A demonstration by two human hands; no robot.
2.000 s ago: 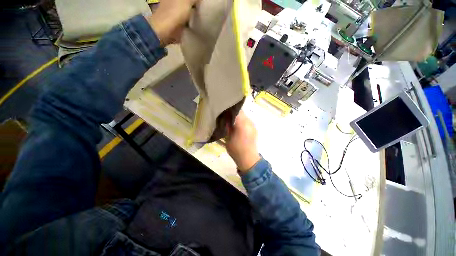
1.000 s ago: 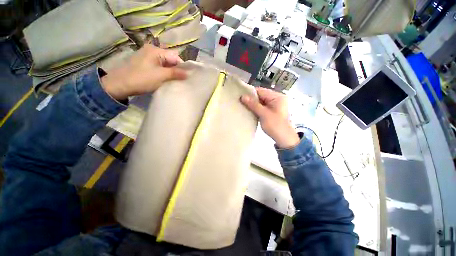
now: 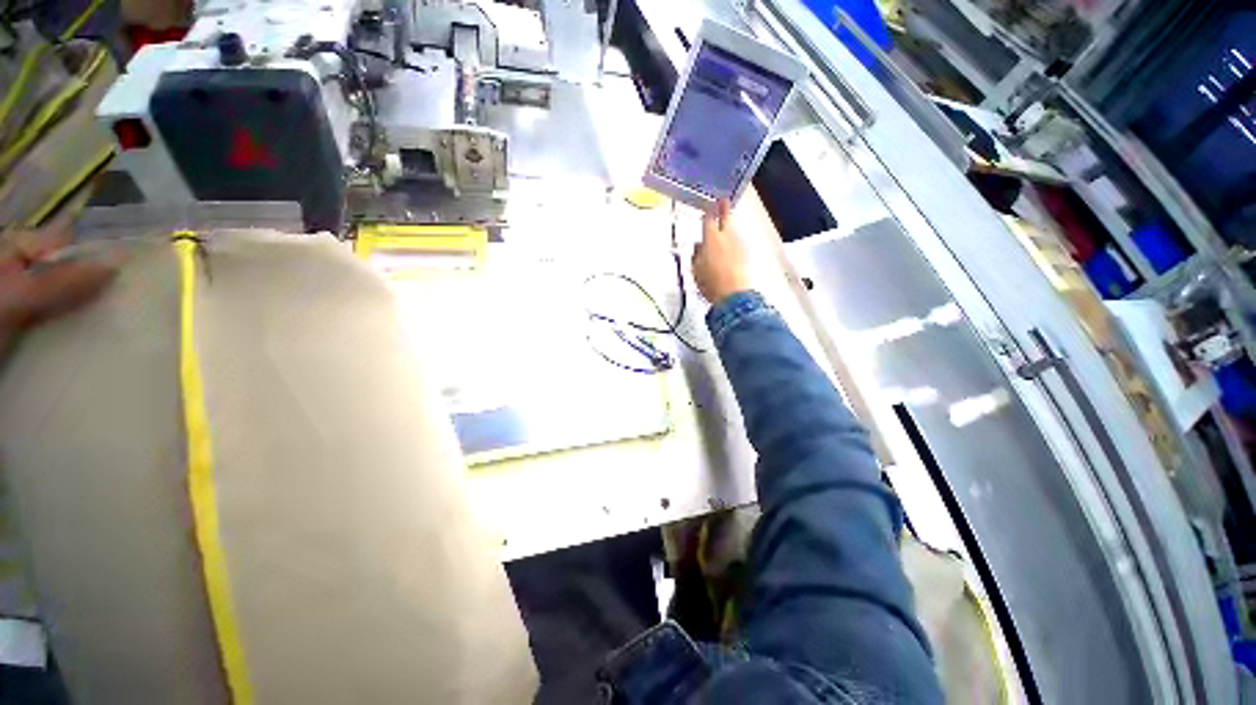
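Note:
The beige workpiece (image 3: 317, 455) fills the lower left, its upper edge at the machine head. A yellow binding strip (image 3: 203, 468) runs down its middle, with a small dark spot at the top end. My left hand (image 3: 53, 285), blurred and cut off by the left edge, is at the workpiece's upper left corner; its grip is unclear. My right hand (image 3: 719, 259) holds nothing and has a finger pointed at the lower edge of the lit control screen (image 3: 725, 121). The yellow clamp frame (image 3: 422, 248) lies right of the workpiece's top.
The sewing machine head (image 3: 248, 145) stands behind the workpiece. A black cable (image 3: 641, 328) loops on the white table (image 3: 579, 503), left of my right forearm. Stacked beige pieces (image 3: 55, 117) are at the upper left. A metal rail and grey surface (image 3: 992, 400) run along the right.
My right hand has let go of the workpiece and moved to the screen, which is now lit. The workpiece has shifted left in view, up to the machine head. The view has turned right.

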